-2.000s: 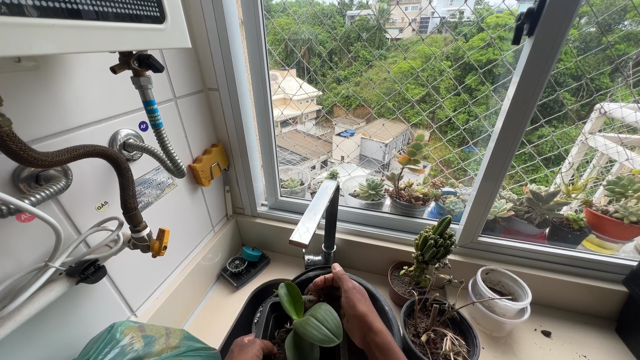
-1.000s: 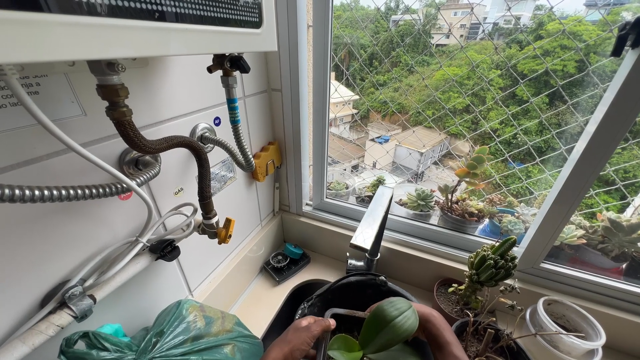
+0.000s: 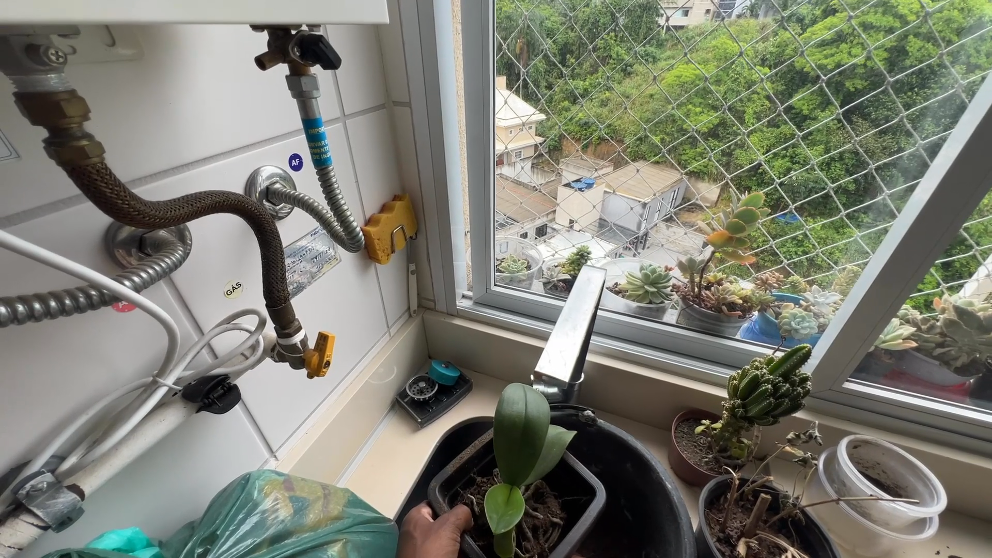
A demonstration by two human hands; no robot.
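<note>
A square black plastic pot (image 3: 595, 496) holds a broad-leaved plant that looks like an orchid (image 3: 521, 434), with roots and bark around its base. My left hand (image 3: 434, 532) grips the pot's left rim, thumb over the edge. Beneath and behind the pot is a round black bucket (image 3: 666, 488), under a chrome faucet (image 3: 572, 333). My right hand does not show in the frame of now.
A green plastic bag (image 3: 294, 515) lies at lower left. On the ledge are a black tray with small round items (image 3: 434, 394), a potted cactus (image 3: 763, 387), a black pot of dry stems (image 3: 709, 508) and stacked clear tubs (image 3: 891, 480). Gas hoses (image 3: 225, 205) run along the left wall.
My right hand, beside the plant in the earlier frames, has gone out of sight. My left hand is on the pot's rim. The pot stands more fully in view, and the view has shifted.
</note>
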